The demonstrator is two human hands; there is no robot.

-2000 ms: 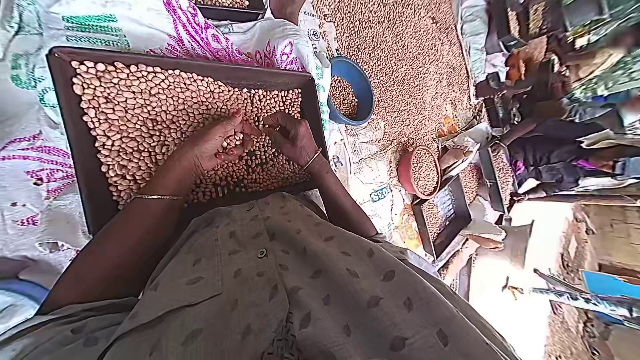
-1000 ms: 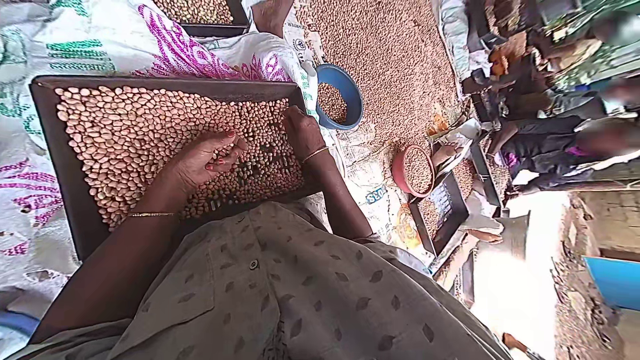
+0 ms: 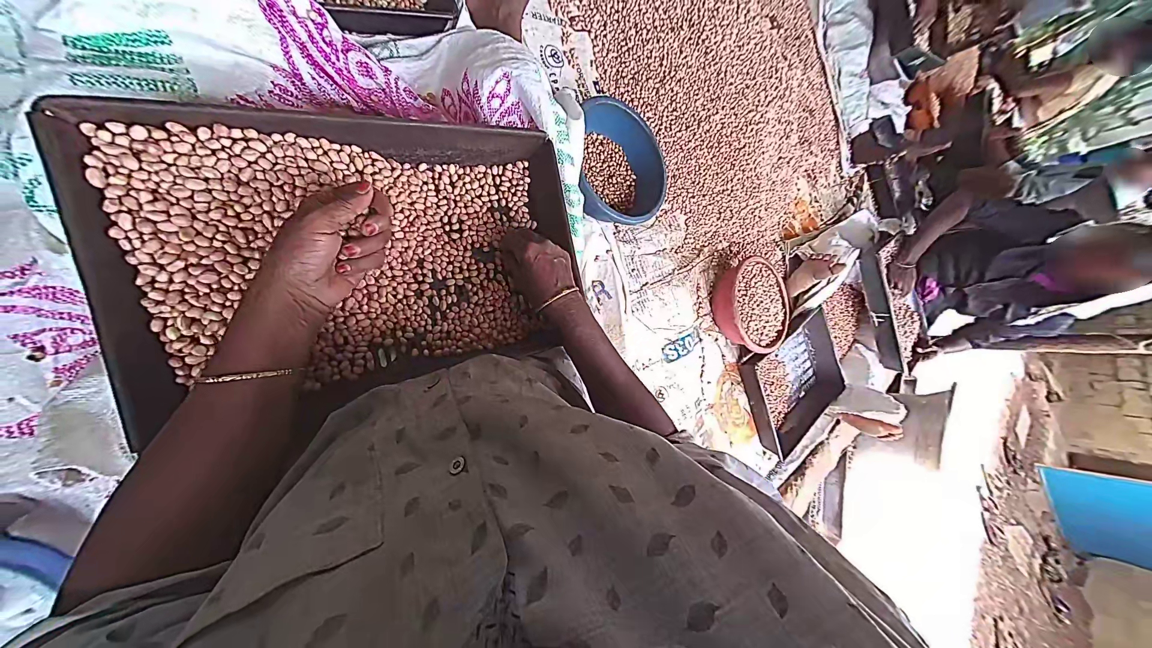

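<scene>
A dark rectangular tray [image 3: 549, 171] holds a layer of shelled peanuts [image 3: 193, 193], with dark tray floor showing through in the right half. Over the middle of the tray is my left hand [image 3: 333, 241], its fingers curled in towards the palm; whether nuts lie inside it is hidden. My right hand [image 3: 537, 268] rests by the tray's right side, back of the hand up, its fingertips down among the peanuts. What those fingertips hold cannot be seen. Each wrist wears a thin bracelet.
Right of the tray stands a blue bowl [image 3: 643, 171] part full of peanuts, beside a wide spread of peanuts [image 3: 720, 99]. Farther right are a red bowl [image 3: 724, 306] and another dark tray [image 3: 814, 396]. Printed white sacks [image 3: 486, 63] lie around. Other people sit at the right.
My hands, close together two seconds ago, are apart. My right hand has moved from the tray's right edge in among the peanuts since one second ago.
</scene>
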